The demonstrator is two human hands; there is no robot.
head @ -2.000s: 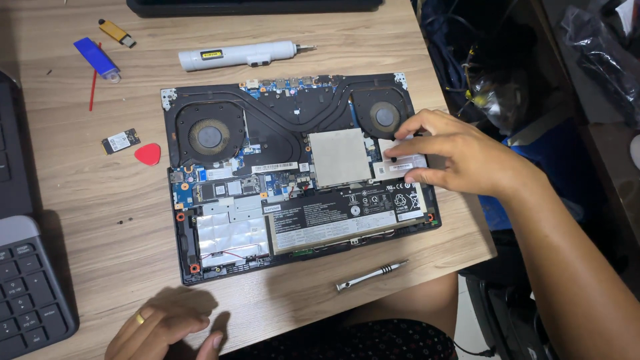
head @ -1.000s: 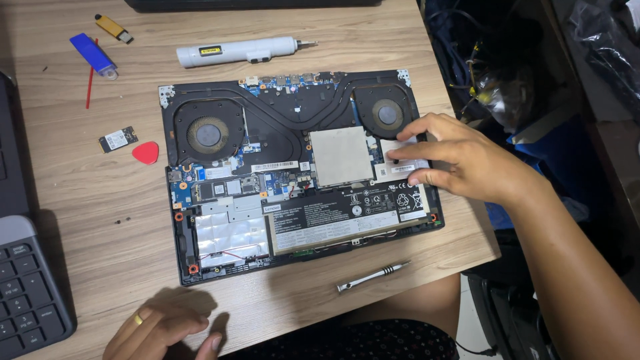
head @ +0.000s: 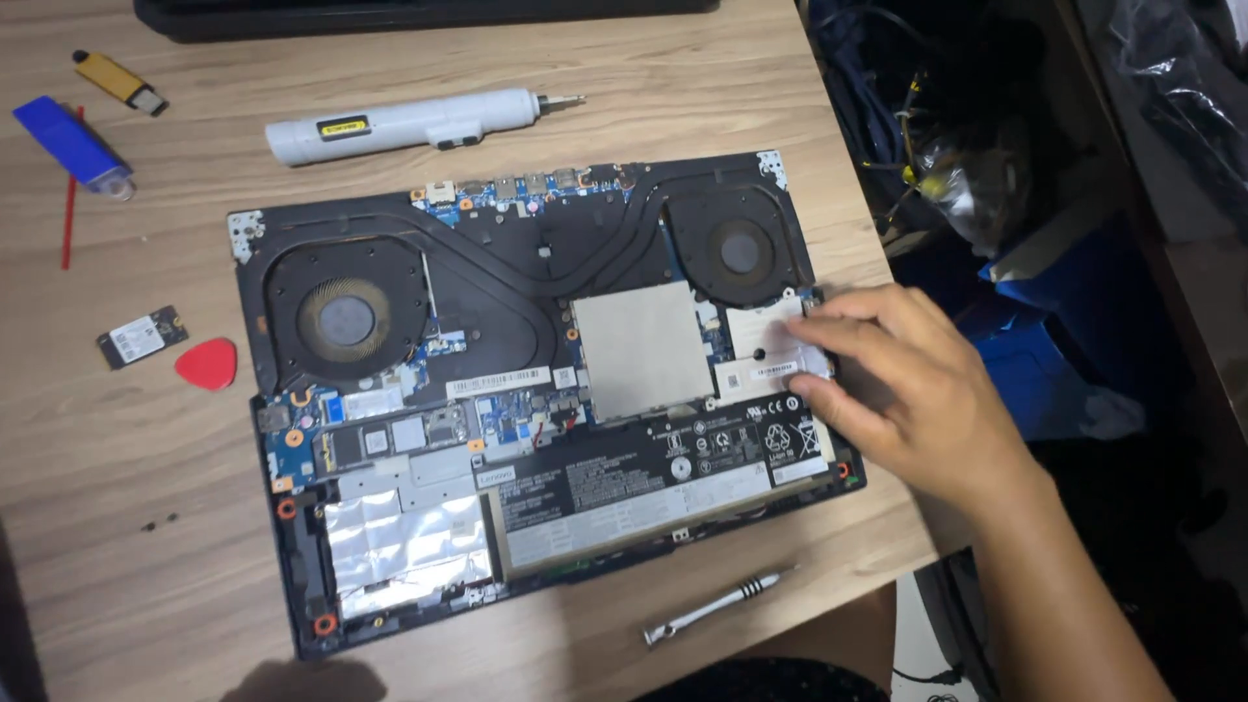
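Note:
An opened Lenovo laptop (head: 546,253) lies on a wooden desk with its inside showing: two fans, a black battery (head: 624,478), a silver foil-covered part (head: 409,551) and a square metal shield (head: 643,351). My right hand (head: 897,375) is at the laptop's right side. Its thumb and fingers are spread at the edge of a pale metal cover plate (head: 756,380) below the right fan (head: 736,249); whether they grip it I cannot tell. My left hand is out of view, with only a shadow at the bottom edge.
An electric screwdriver (head: 400,125) lies behind the laptop, a small silver screwdriver (head: 721,606) in front. To the left are an M.2 card (head: 141,337), a red pick (head: 206,365), a blue tube (head: 73,146), a yellow USB stick (head: 119,82) and tiny screws (head: 161,523). The desk edge runs along the right.
My left hand, seen at the bottom left in the earlier frames, has gone out of view. My right hand stays at the pale cover plate. The view has shifted and come closer.

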